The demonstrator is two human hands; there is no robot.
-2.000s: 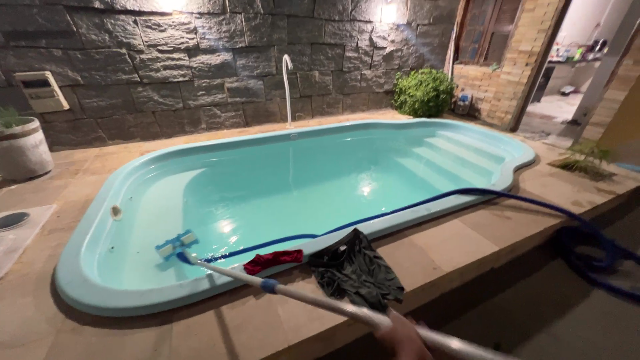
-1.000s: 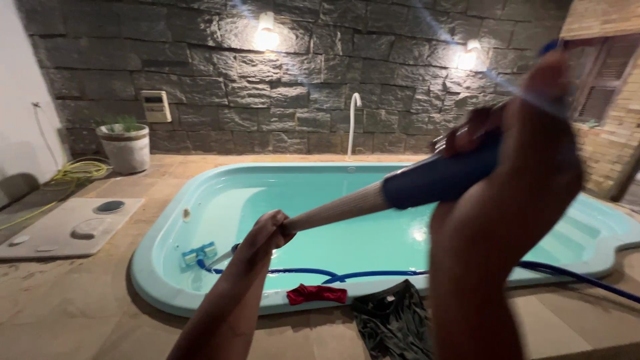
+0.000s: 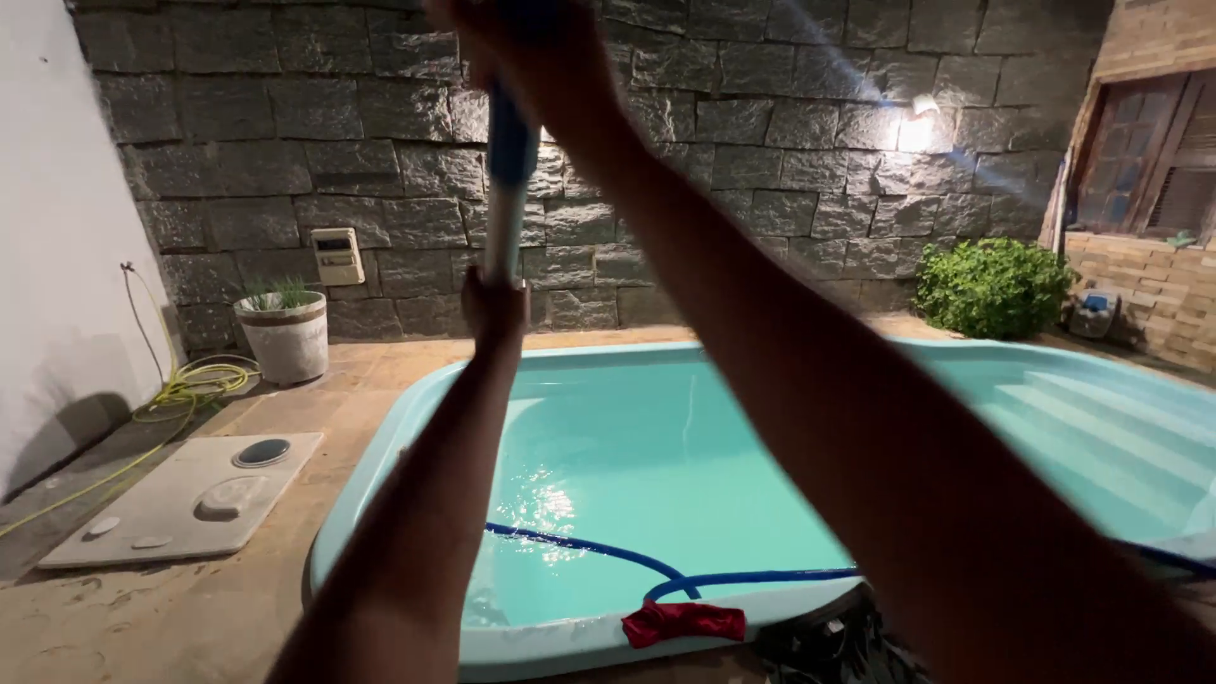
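Both my hands hold a metal pole (image 3: pixel 503 233) with a blue grip, raised nearly upright in front of me. My left hand (image 3: pixel 495 302) is closed around the bare metal part. Higher up, at the top edge of the view, my right hand (image 3: pixel 532 38) grips the blue handle (image 3: pixel 513 138). The pool brush head at the pole's far end is hidden behind my left arm or out of view. Beyond my arms lies the pool (image 3: pixel 646 456), filled with water. A blue hose (image 3: pixel 589 546) runs through the water and over the near rim.
A red cloth (image 3: pixel 682 623) and a dark garment (image 3: pixel 836 641) lie at the near pool rim. At the left are a slab with round lids (image 3: pixel 180 503), a yellow hose (image 3: pixel 195 380) and a potted plant (image 3: pixel 283 332). A bush (image 3: pixel 993 285) grows by the stone wall (image 3: pixel 741 152).
The pole has swung from slanting over the pool to nearly upright, and both hands have risen. The brush head, earlier seen at the pool's left end, no longer shows.
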